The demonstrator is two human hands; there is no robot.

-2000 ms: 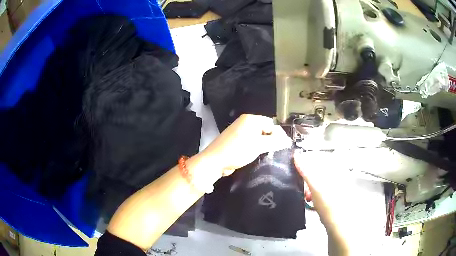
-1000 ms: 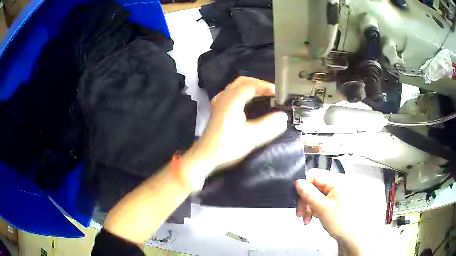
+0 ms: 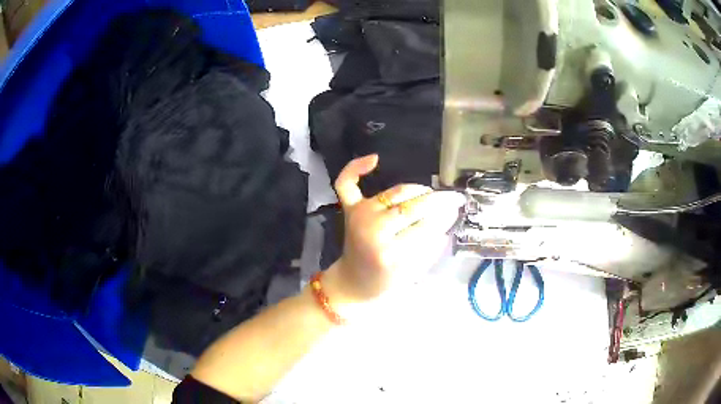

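Observation:
My left hand (image 3: 383,241) reaches to the presser foot (image 3: 474,211) of the sewing machine, its fingertips beside the needle area and its thumb raised apart. Glare there hides whether the fingertips hold anything. A strip of black fabric (image 3: 332,233) shows just left of the hand. Black stitched pieces (image 3: 395,114), one with a small pale logo, lie behind the hand and left of the machine head (image 3: 486,71). My right hand is not in view.
A blue bin (image 3: 47,351) at left holds a large heap of black fabric (image 3: 213,173) that spills over the white table (image 3: 443,355). Blue-handled scissors (image 3: 507,293) lie right of the hand below the machine arm (image 3: 585,241). A thin red tool (image 3: 616,323) stands at the right table edge.
The black panel in front of the needle is gone from there. My right hand has left the picture, showing the scissors. My left hand has turned, with its thumb raised.

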